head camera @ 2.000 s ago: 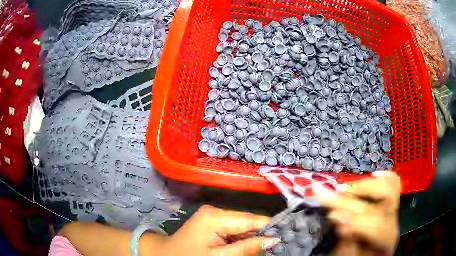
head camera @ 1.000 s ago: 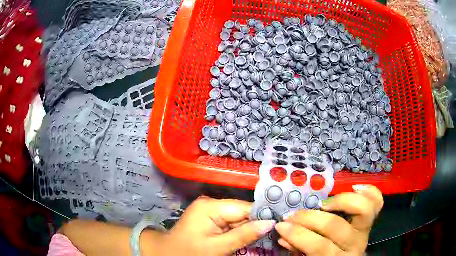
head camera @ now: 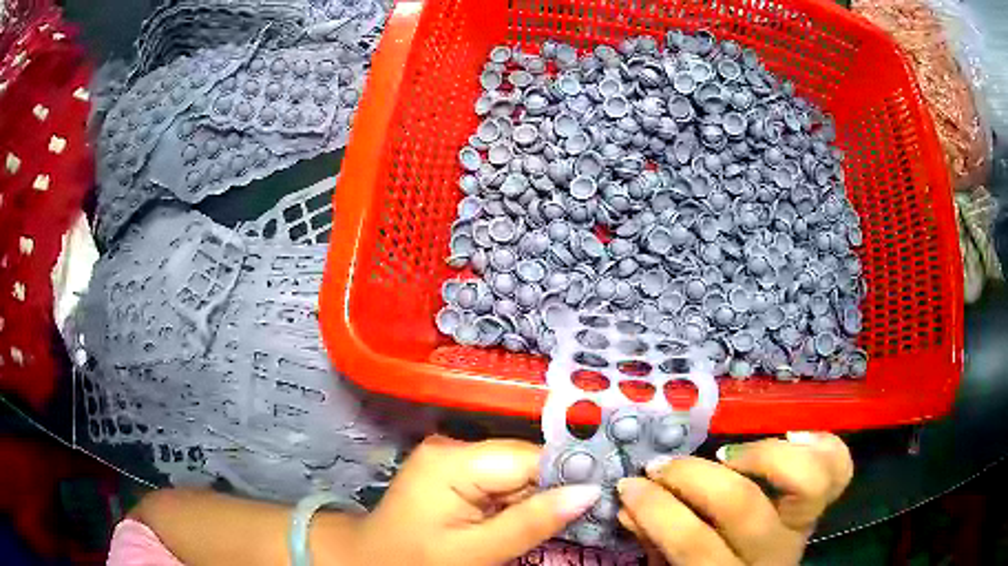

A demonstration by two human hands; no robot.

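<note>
A limp grey moulded sheet (head camera: 628, 387) hangs over the near rim of the red basket (head camera: 475, 389). Its far part has empty round holes with red showing through, and its near part still carries raised round domes. My left hand (head camera: 470, 503) pinches the sheet's left edge between thumb and fingers. My right hand (head camera: 735, 498) holds its right side, fingertips close to my left thumb. The sheet's near end is partly hidden by my fingers. Many loose grey rubber caps (head camera: 663, 199) lie in the basket.
Domed grey sheets (head camera: 249, 111) are piled left of the basket. Holed waste webs (head camera: 210, 343) lie nearer, on the dark table. Red patterned fabric (head camera: 39, 199) is at the far left. An orange-pink bag (head camera: 934, 94) and a beige item (head camera: 977, 238) are at the right.
Since one second ago the sheet has shifted slightly left, and a dome in its upper row has become an empty hole. Two seconds ago the sheet was bunched and blurred, my right hand higher.
</note>
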